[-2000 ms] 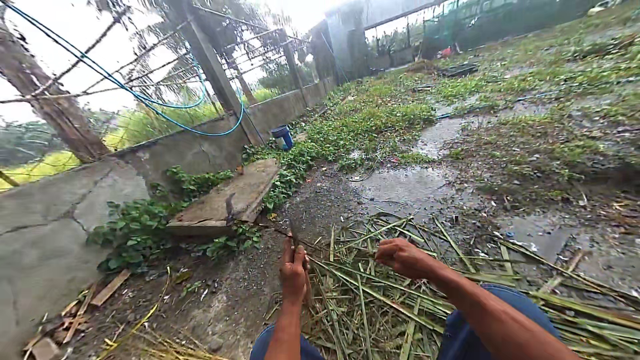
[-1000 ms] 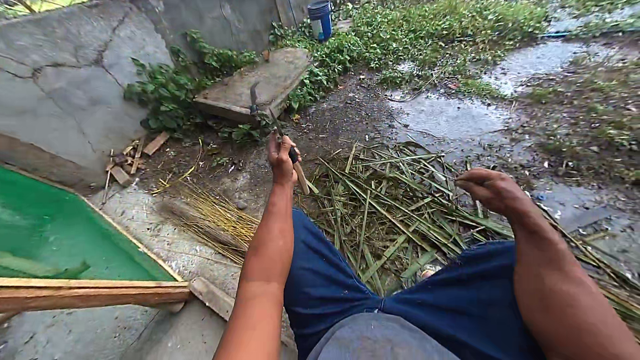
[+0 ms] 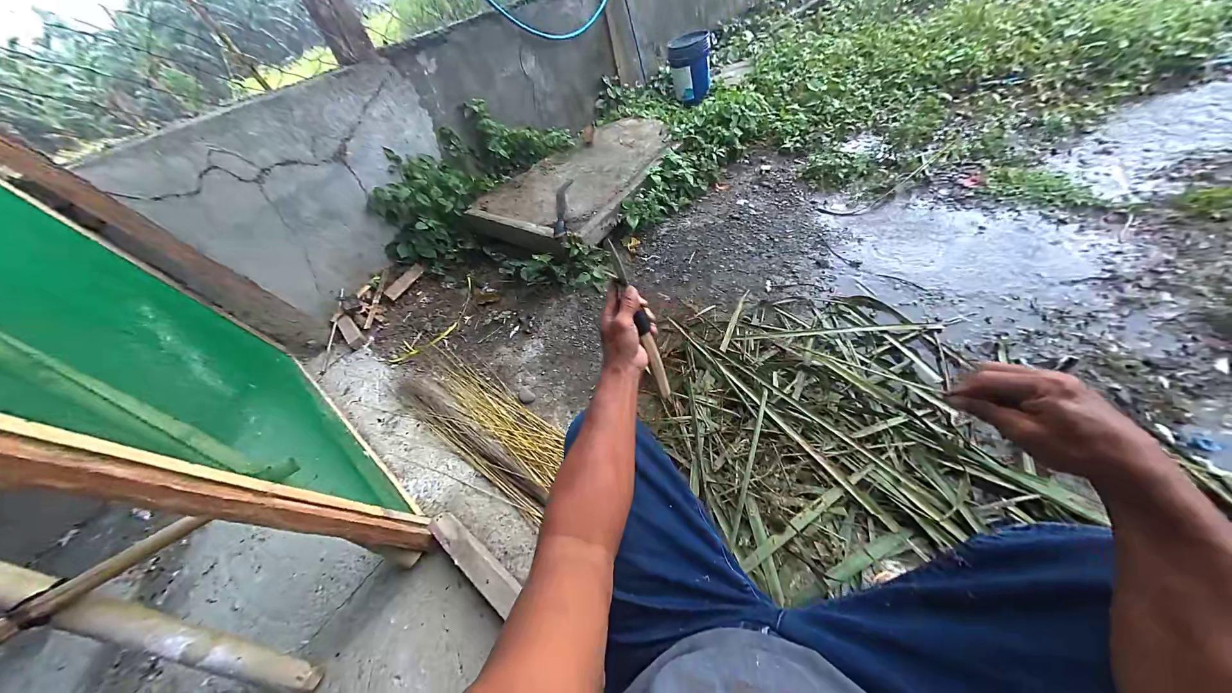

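My left hand (image 3: pixel 626 329) is closed around a knife (image 3: pixel 651 356) with a light wooden handle and a dark band; its narrow blade points up and away. My right hand (image 3: pixel 1030 399) is at the right, above the edge of the leaf heap, its fingers drawn together; whether something thin is between them cannot be told. Between and below the hands lies a heap of cut green palm leaf strips (image 3: pixel 818 433). Left of my left knee is a bundle of thin yellow-brown leaf midribs (image 3: pixel 491 423) on the concrete.
A green panel with a wooden frame (image 3: pixel 346 525) stands at the left, above bamboo poles (image 3: pixel 164 630). Beyond are wood scraps (image 3: pixel 371 303), a concrete slab (image 3: pixel 577 183), a cracked wall (image 3: pixel 279 192) and a blue bucket (image 3: pixel 690 72). Puddles (image 3: pixel 962 250) lie at the right.
The view has swung down and left since two seconds ago, bringing the green panel into sight. My left hand still holds the knife, and my right hand stays over the leaf heap's right side.
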